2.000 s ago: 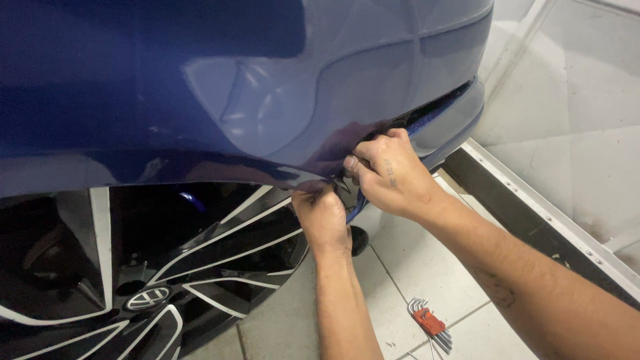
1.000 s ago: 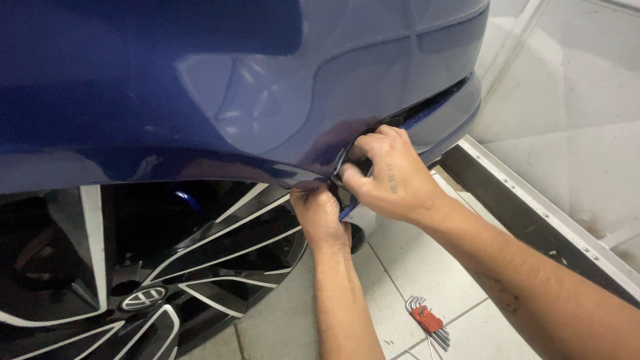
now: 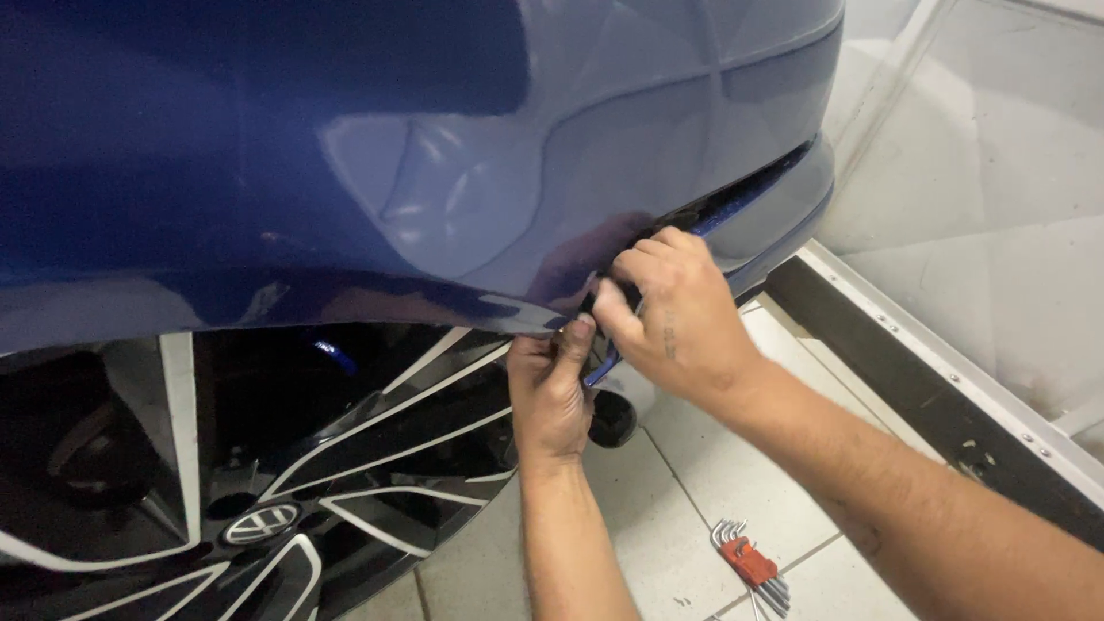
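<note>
The blue car bumper [image 3: 604, 164] curves over a black and silver Volkswagen alloy wheel [image 3: 405, 448]. At the lower rear edge of the wheel arch is my left hand [image 3: 556, 388], its thumb and fingers pinching the edge; what lies between them is mostly hidden. My right hand [image 3: 673, 310], to its right and slightly higher, has curled fingers on the dark edge of the bumper's lower blade [image 3: 776, 211], which stands apart from the bumper along a dark gap. A blue strip end [image 3: 601, 369] hangs between the hands.
On the white tiled floor [image 3: 716, 474] lies a set of hex keys in a red holder [image 3: 749, 561]. A dark beam with a riveted metal edge [image 3: 940, 366] runs along the right, beside a pale panel [image 3: 1009, 155]. A dark round pipe end [image 3: 614, 420] shows behind my left wrist.
My left hand has turned, so its thumb now shows on the edge. The dark gap above the lower blade looks wider than two seconds ago. My right hand stays at the blade's edge.
</note>
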